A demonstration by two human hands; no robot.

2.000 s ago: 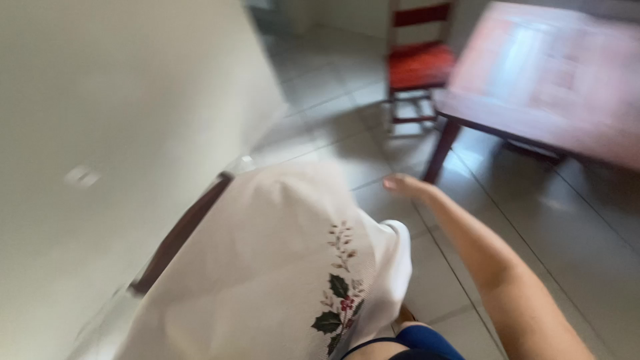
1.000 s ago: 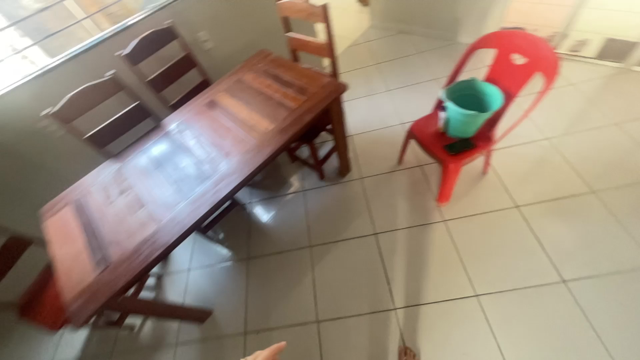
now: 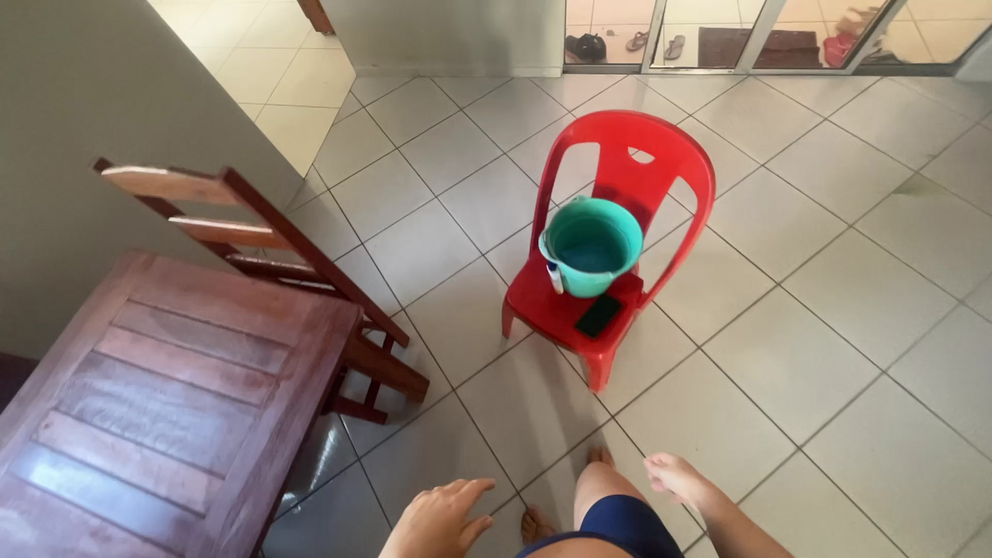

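Observation:
My left hand (image 3: 446,515) is low in the view with its fingers apart and nothing in it. To the right, beyond my leg, my right hand (image 3: 673,474) hangs with its fingers curled; whether they are fully closed I cannot tell, and no object shows in it. Ahead of both hands stands a red plastic chair (image 3: 659,163). On its seat rest a green plastic bucket (image 3: 593,267), a small white bottle or tube (image 3: 555,277) against the bucket's left side, and a dark phone-like rectangle (image 3: 598,315) in front of it.
A wooden slatted table (image 3: 178,341) fills the lower left, with a wooden ladder-back chair (image 3: 256,240) at its far end. A wall (image 3: 93,93) runs behind them, beside an opening. Glass sliding doors (image 3: 697,39) stand at the back, with sandals (image 3: 673,48) and a mat beyond.
The view has swung from a white cloth with printed holly, over the table, to the red chair, which is now nearer. Both my hands have come into sight. The cloth is out of view.

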